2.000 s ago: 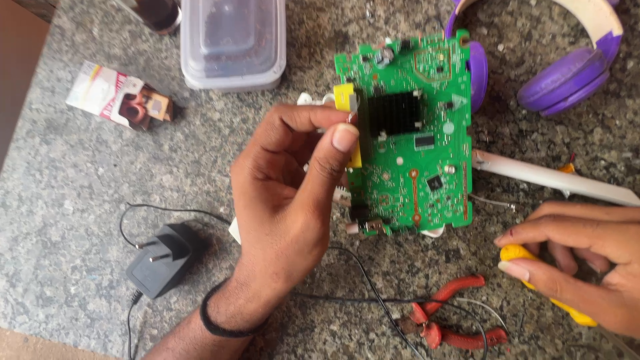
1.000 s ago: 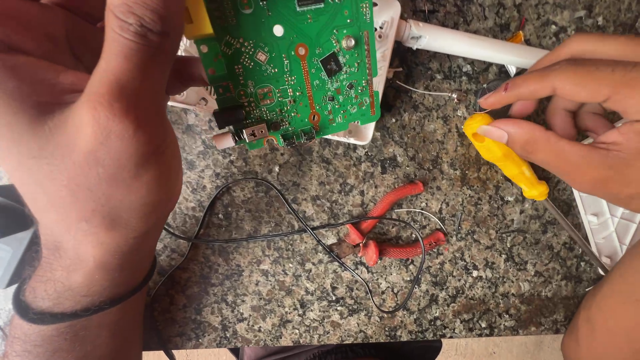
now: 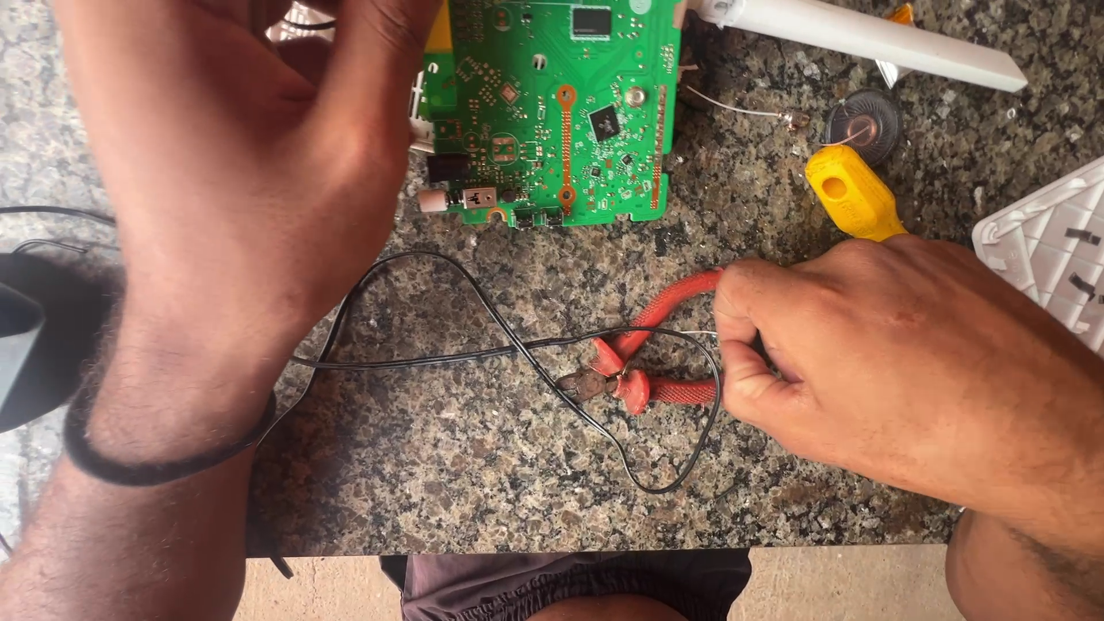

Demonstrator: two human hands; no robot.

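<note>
My left hand [image 3: 259, 155] is large at the upper left, beside the left edge of a green circuit board [image 3: 535, 112]; its fingertips run out of view at the top, so what they hold is hidden. My right hand [image 3: 862, 354] has its thumb and forefinger closed at the handle ends of red-handled cutting pliers [image 3: 668, 302], whose jaws point left. A black cable [image 3: 483, 293] loops over and around the pliers. The yellow-handled screwdriver [image 3: 849, 191] lies on the granite above my right hand, its shaft hidden.
A white plastic bar [image 3: 871, 39] lies at the upper right, above a small round speaker [image 3: 864, 128] with a thin wire. A white plastic cover [image 3: 1056, 241] is at the right edge. A dark power adapter [image 3: 34, 345] sits far left. The granite counter's front edge [image 3: 517, 550] runs below.
My right hand has let go of the yellow screwdriver and moved down and left to the red pliers. The view has moved closer since the earliest frame.
</note>
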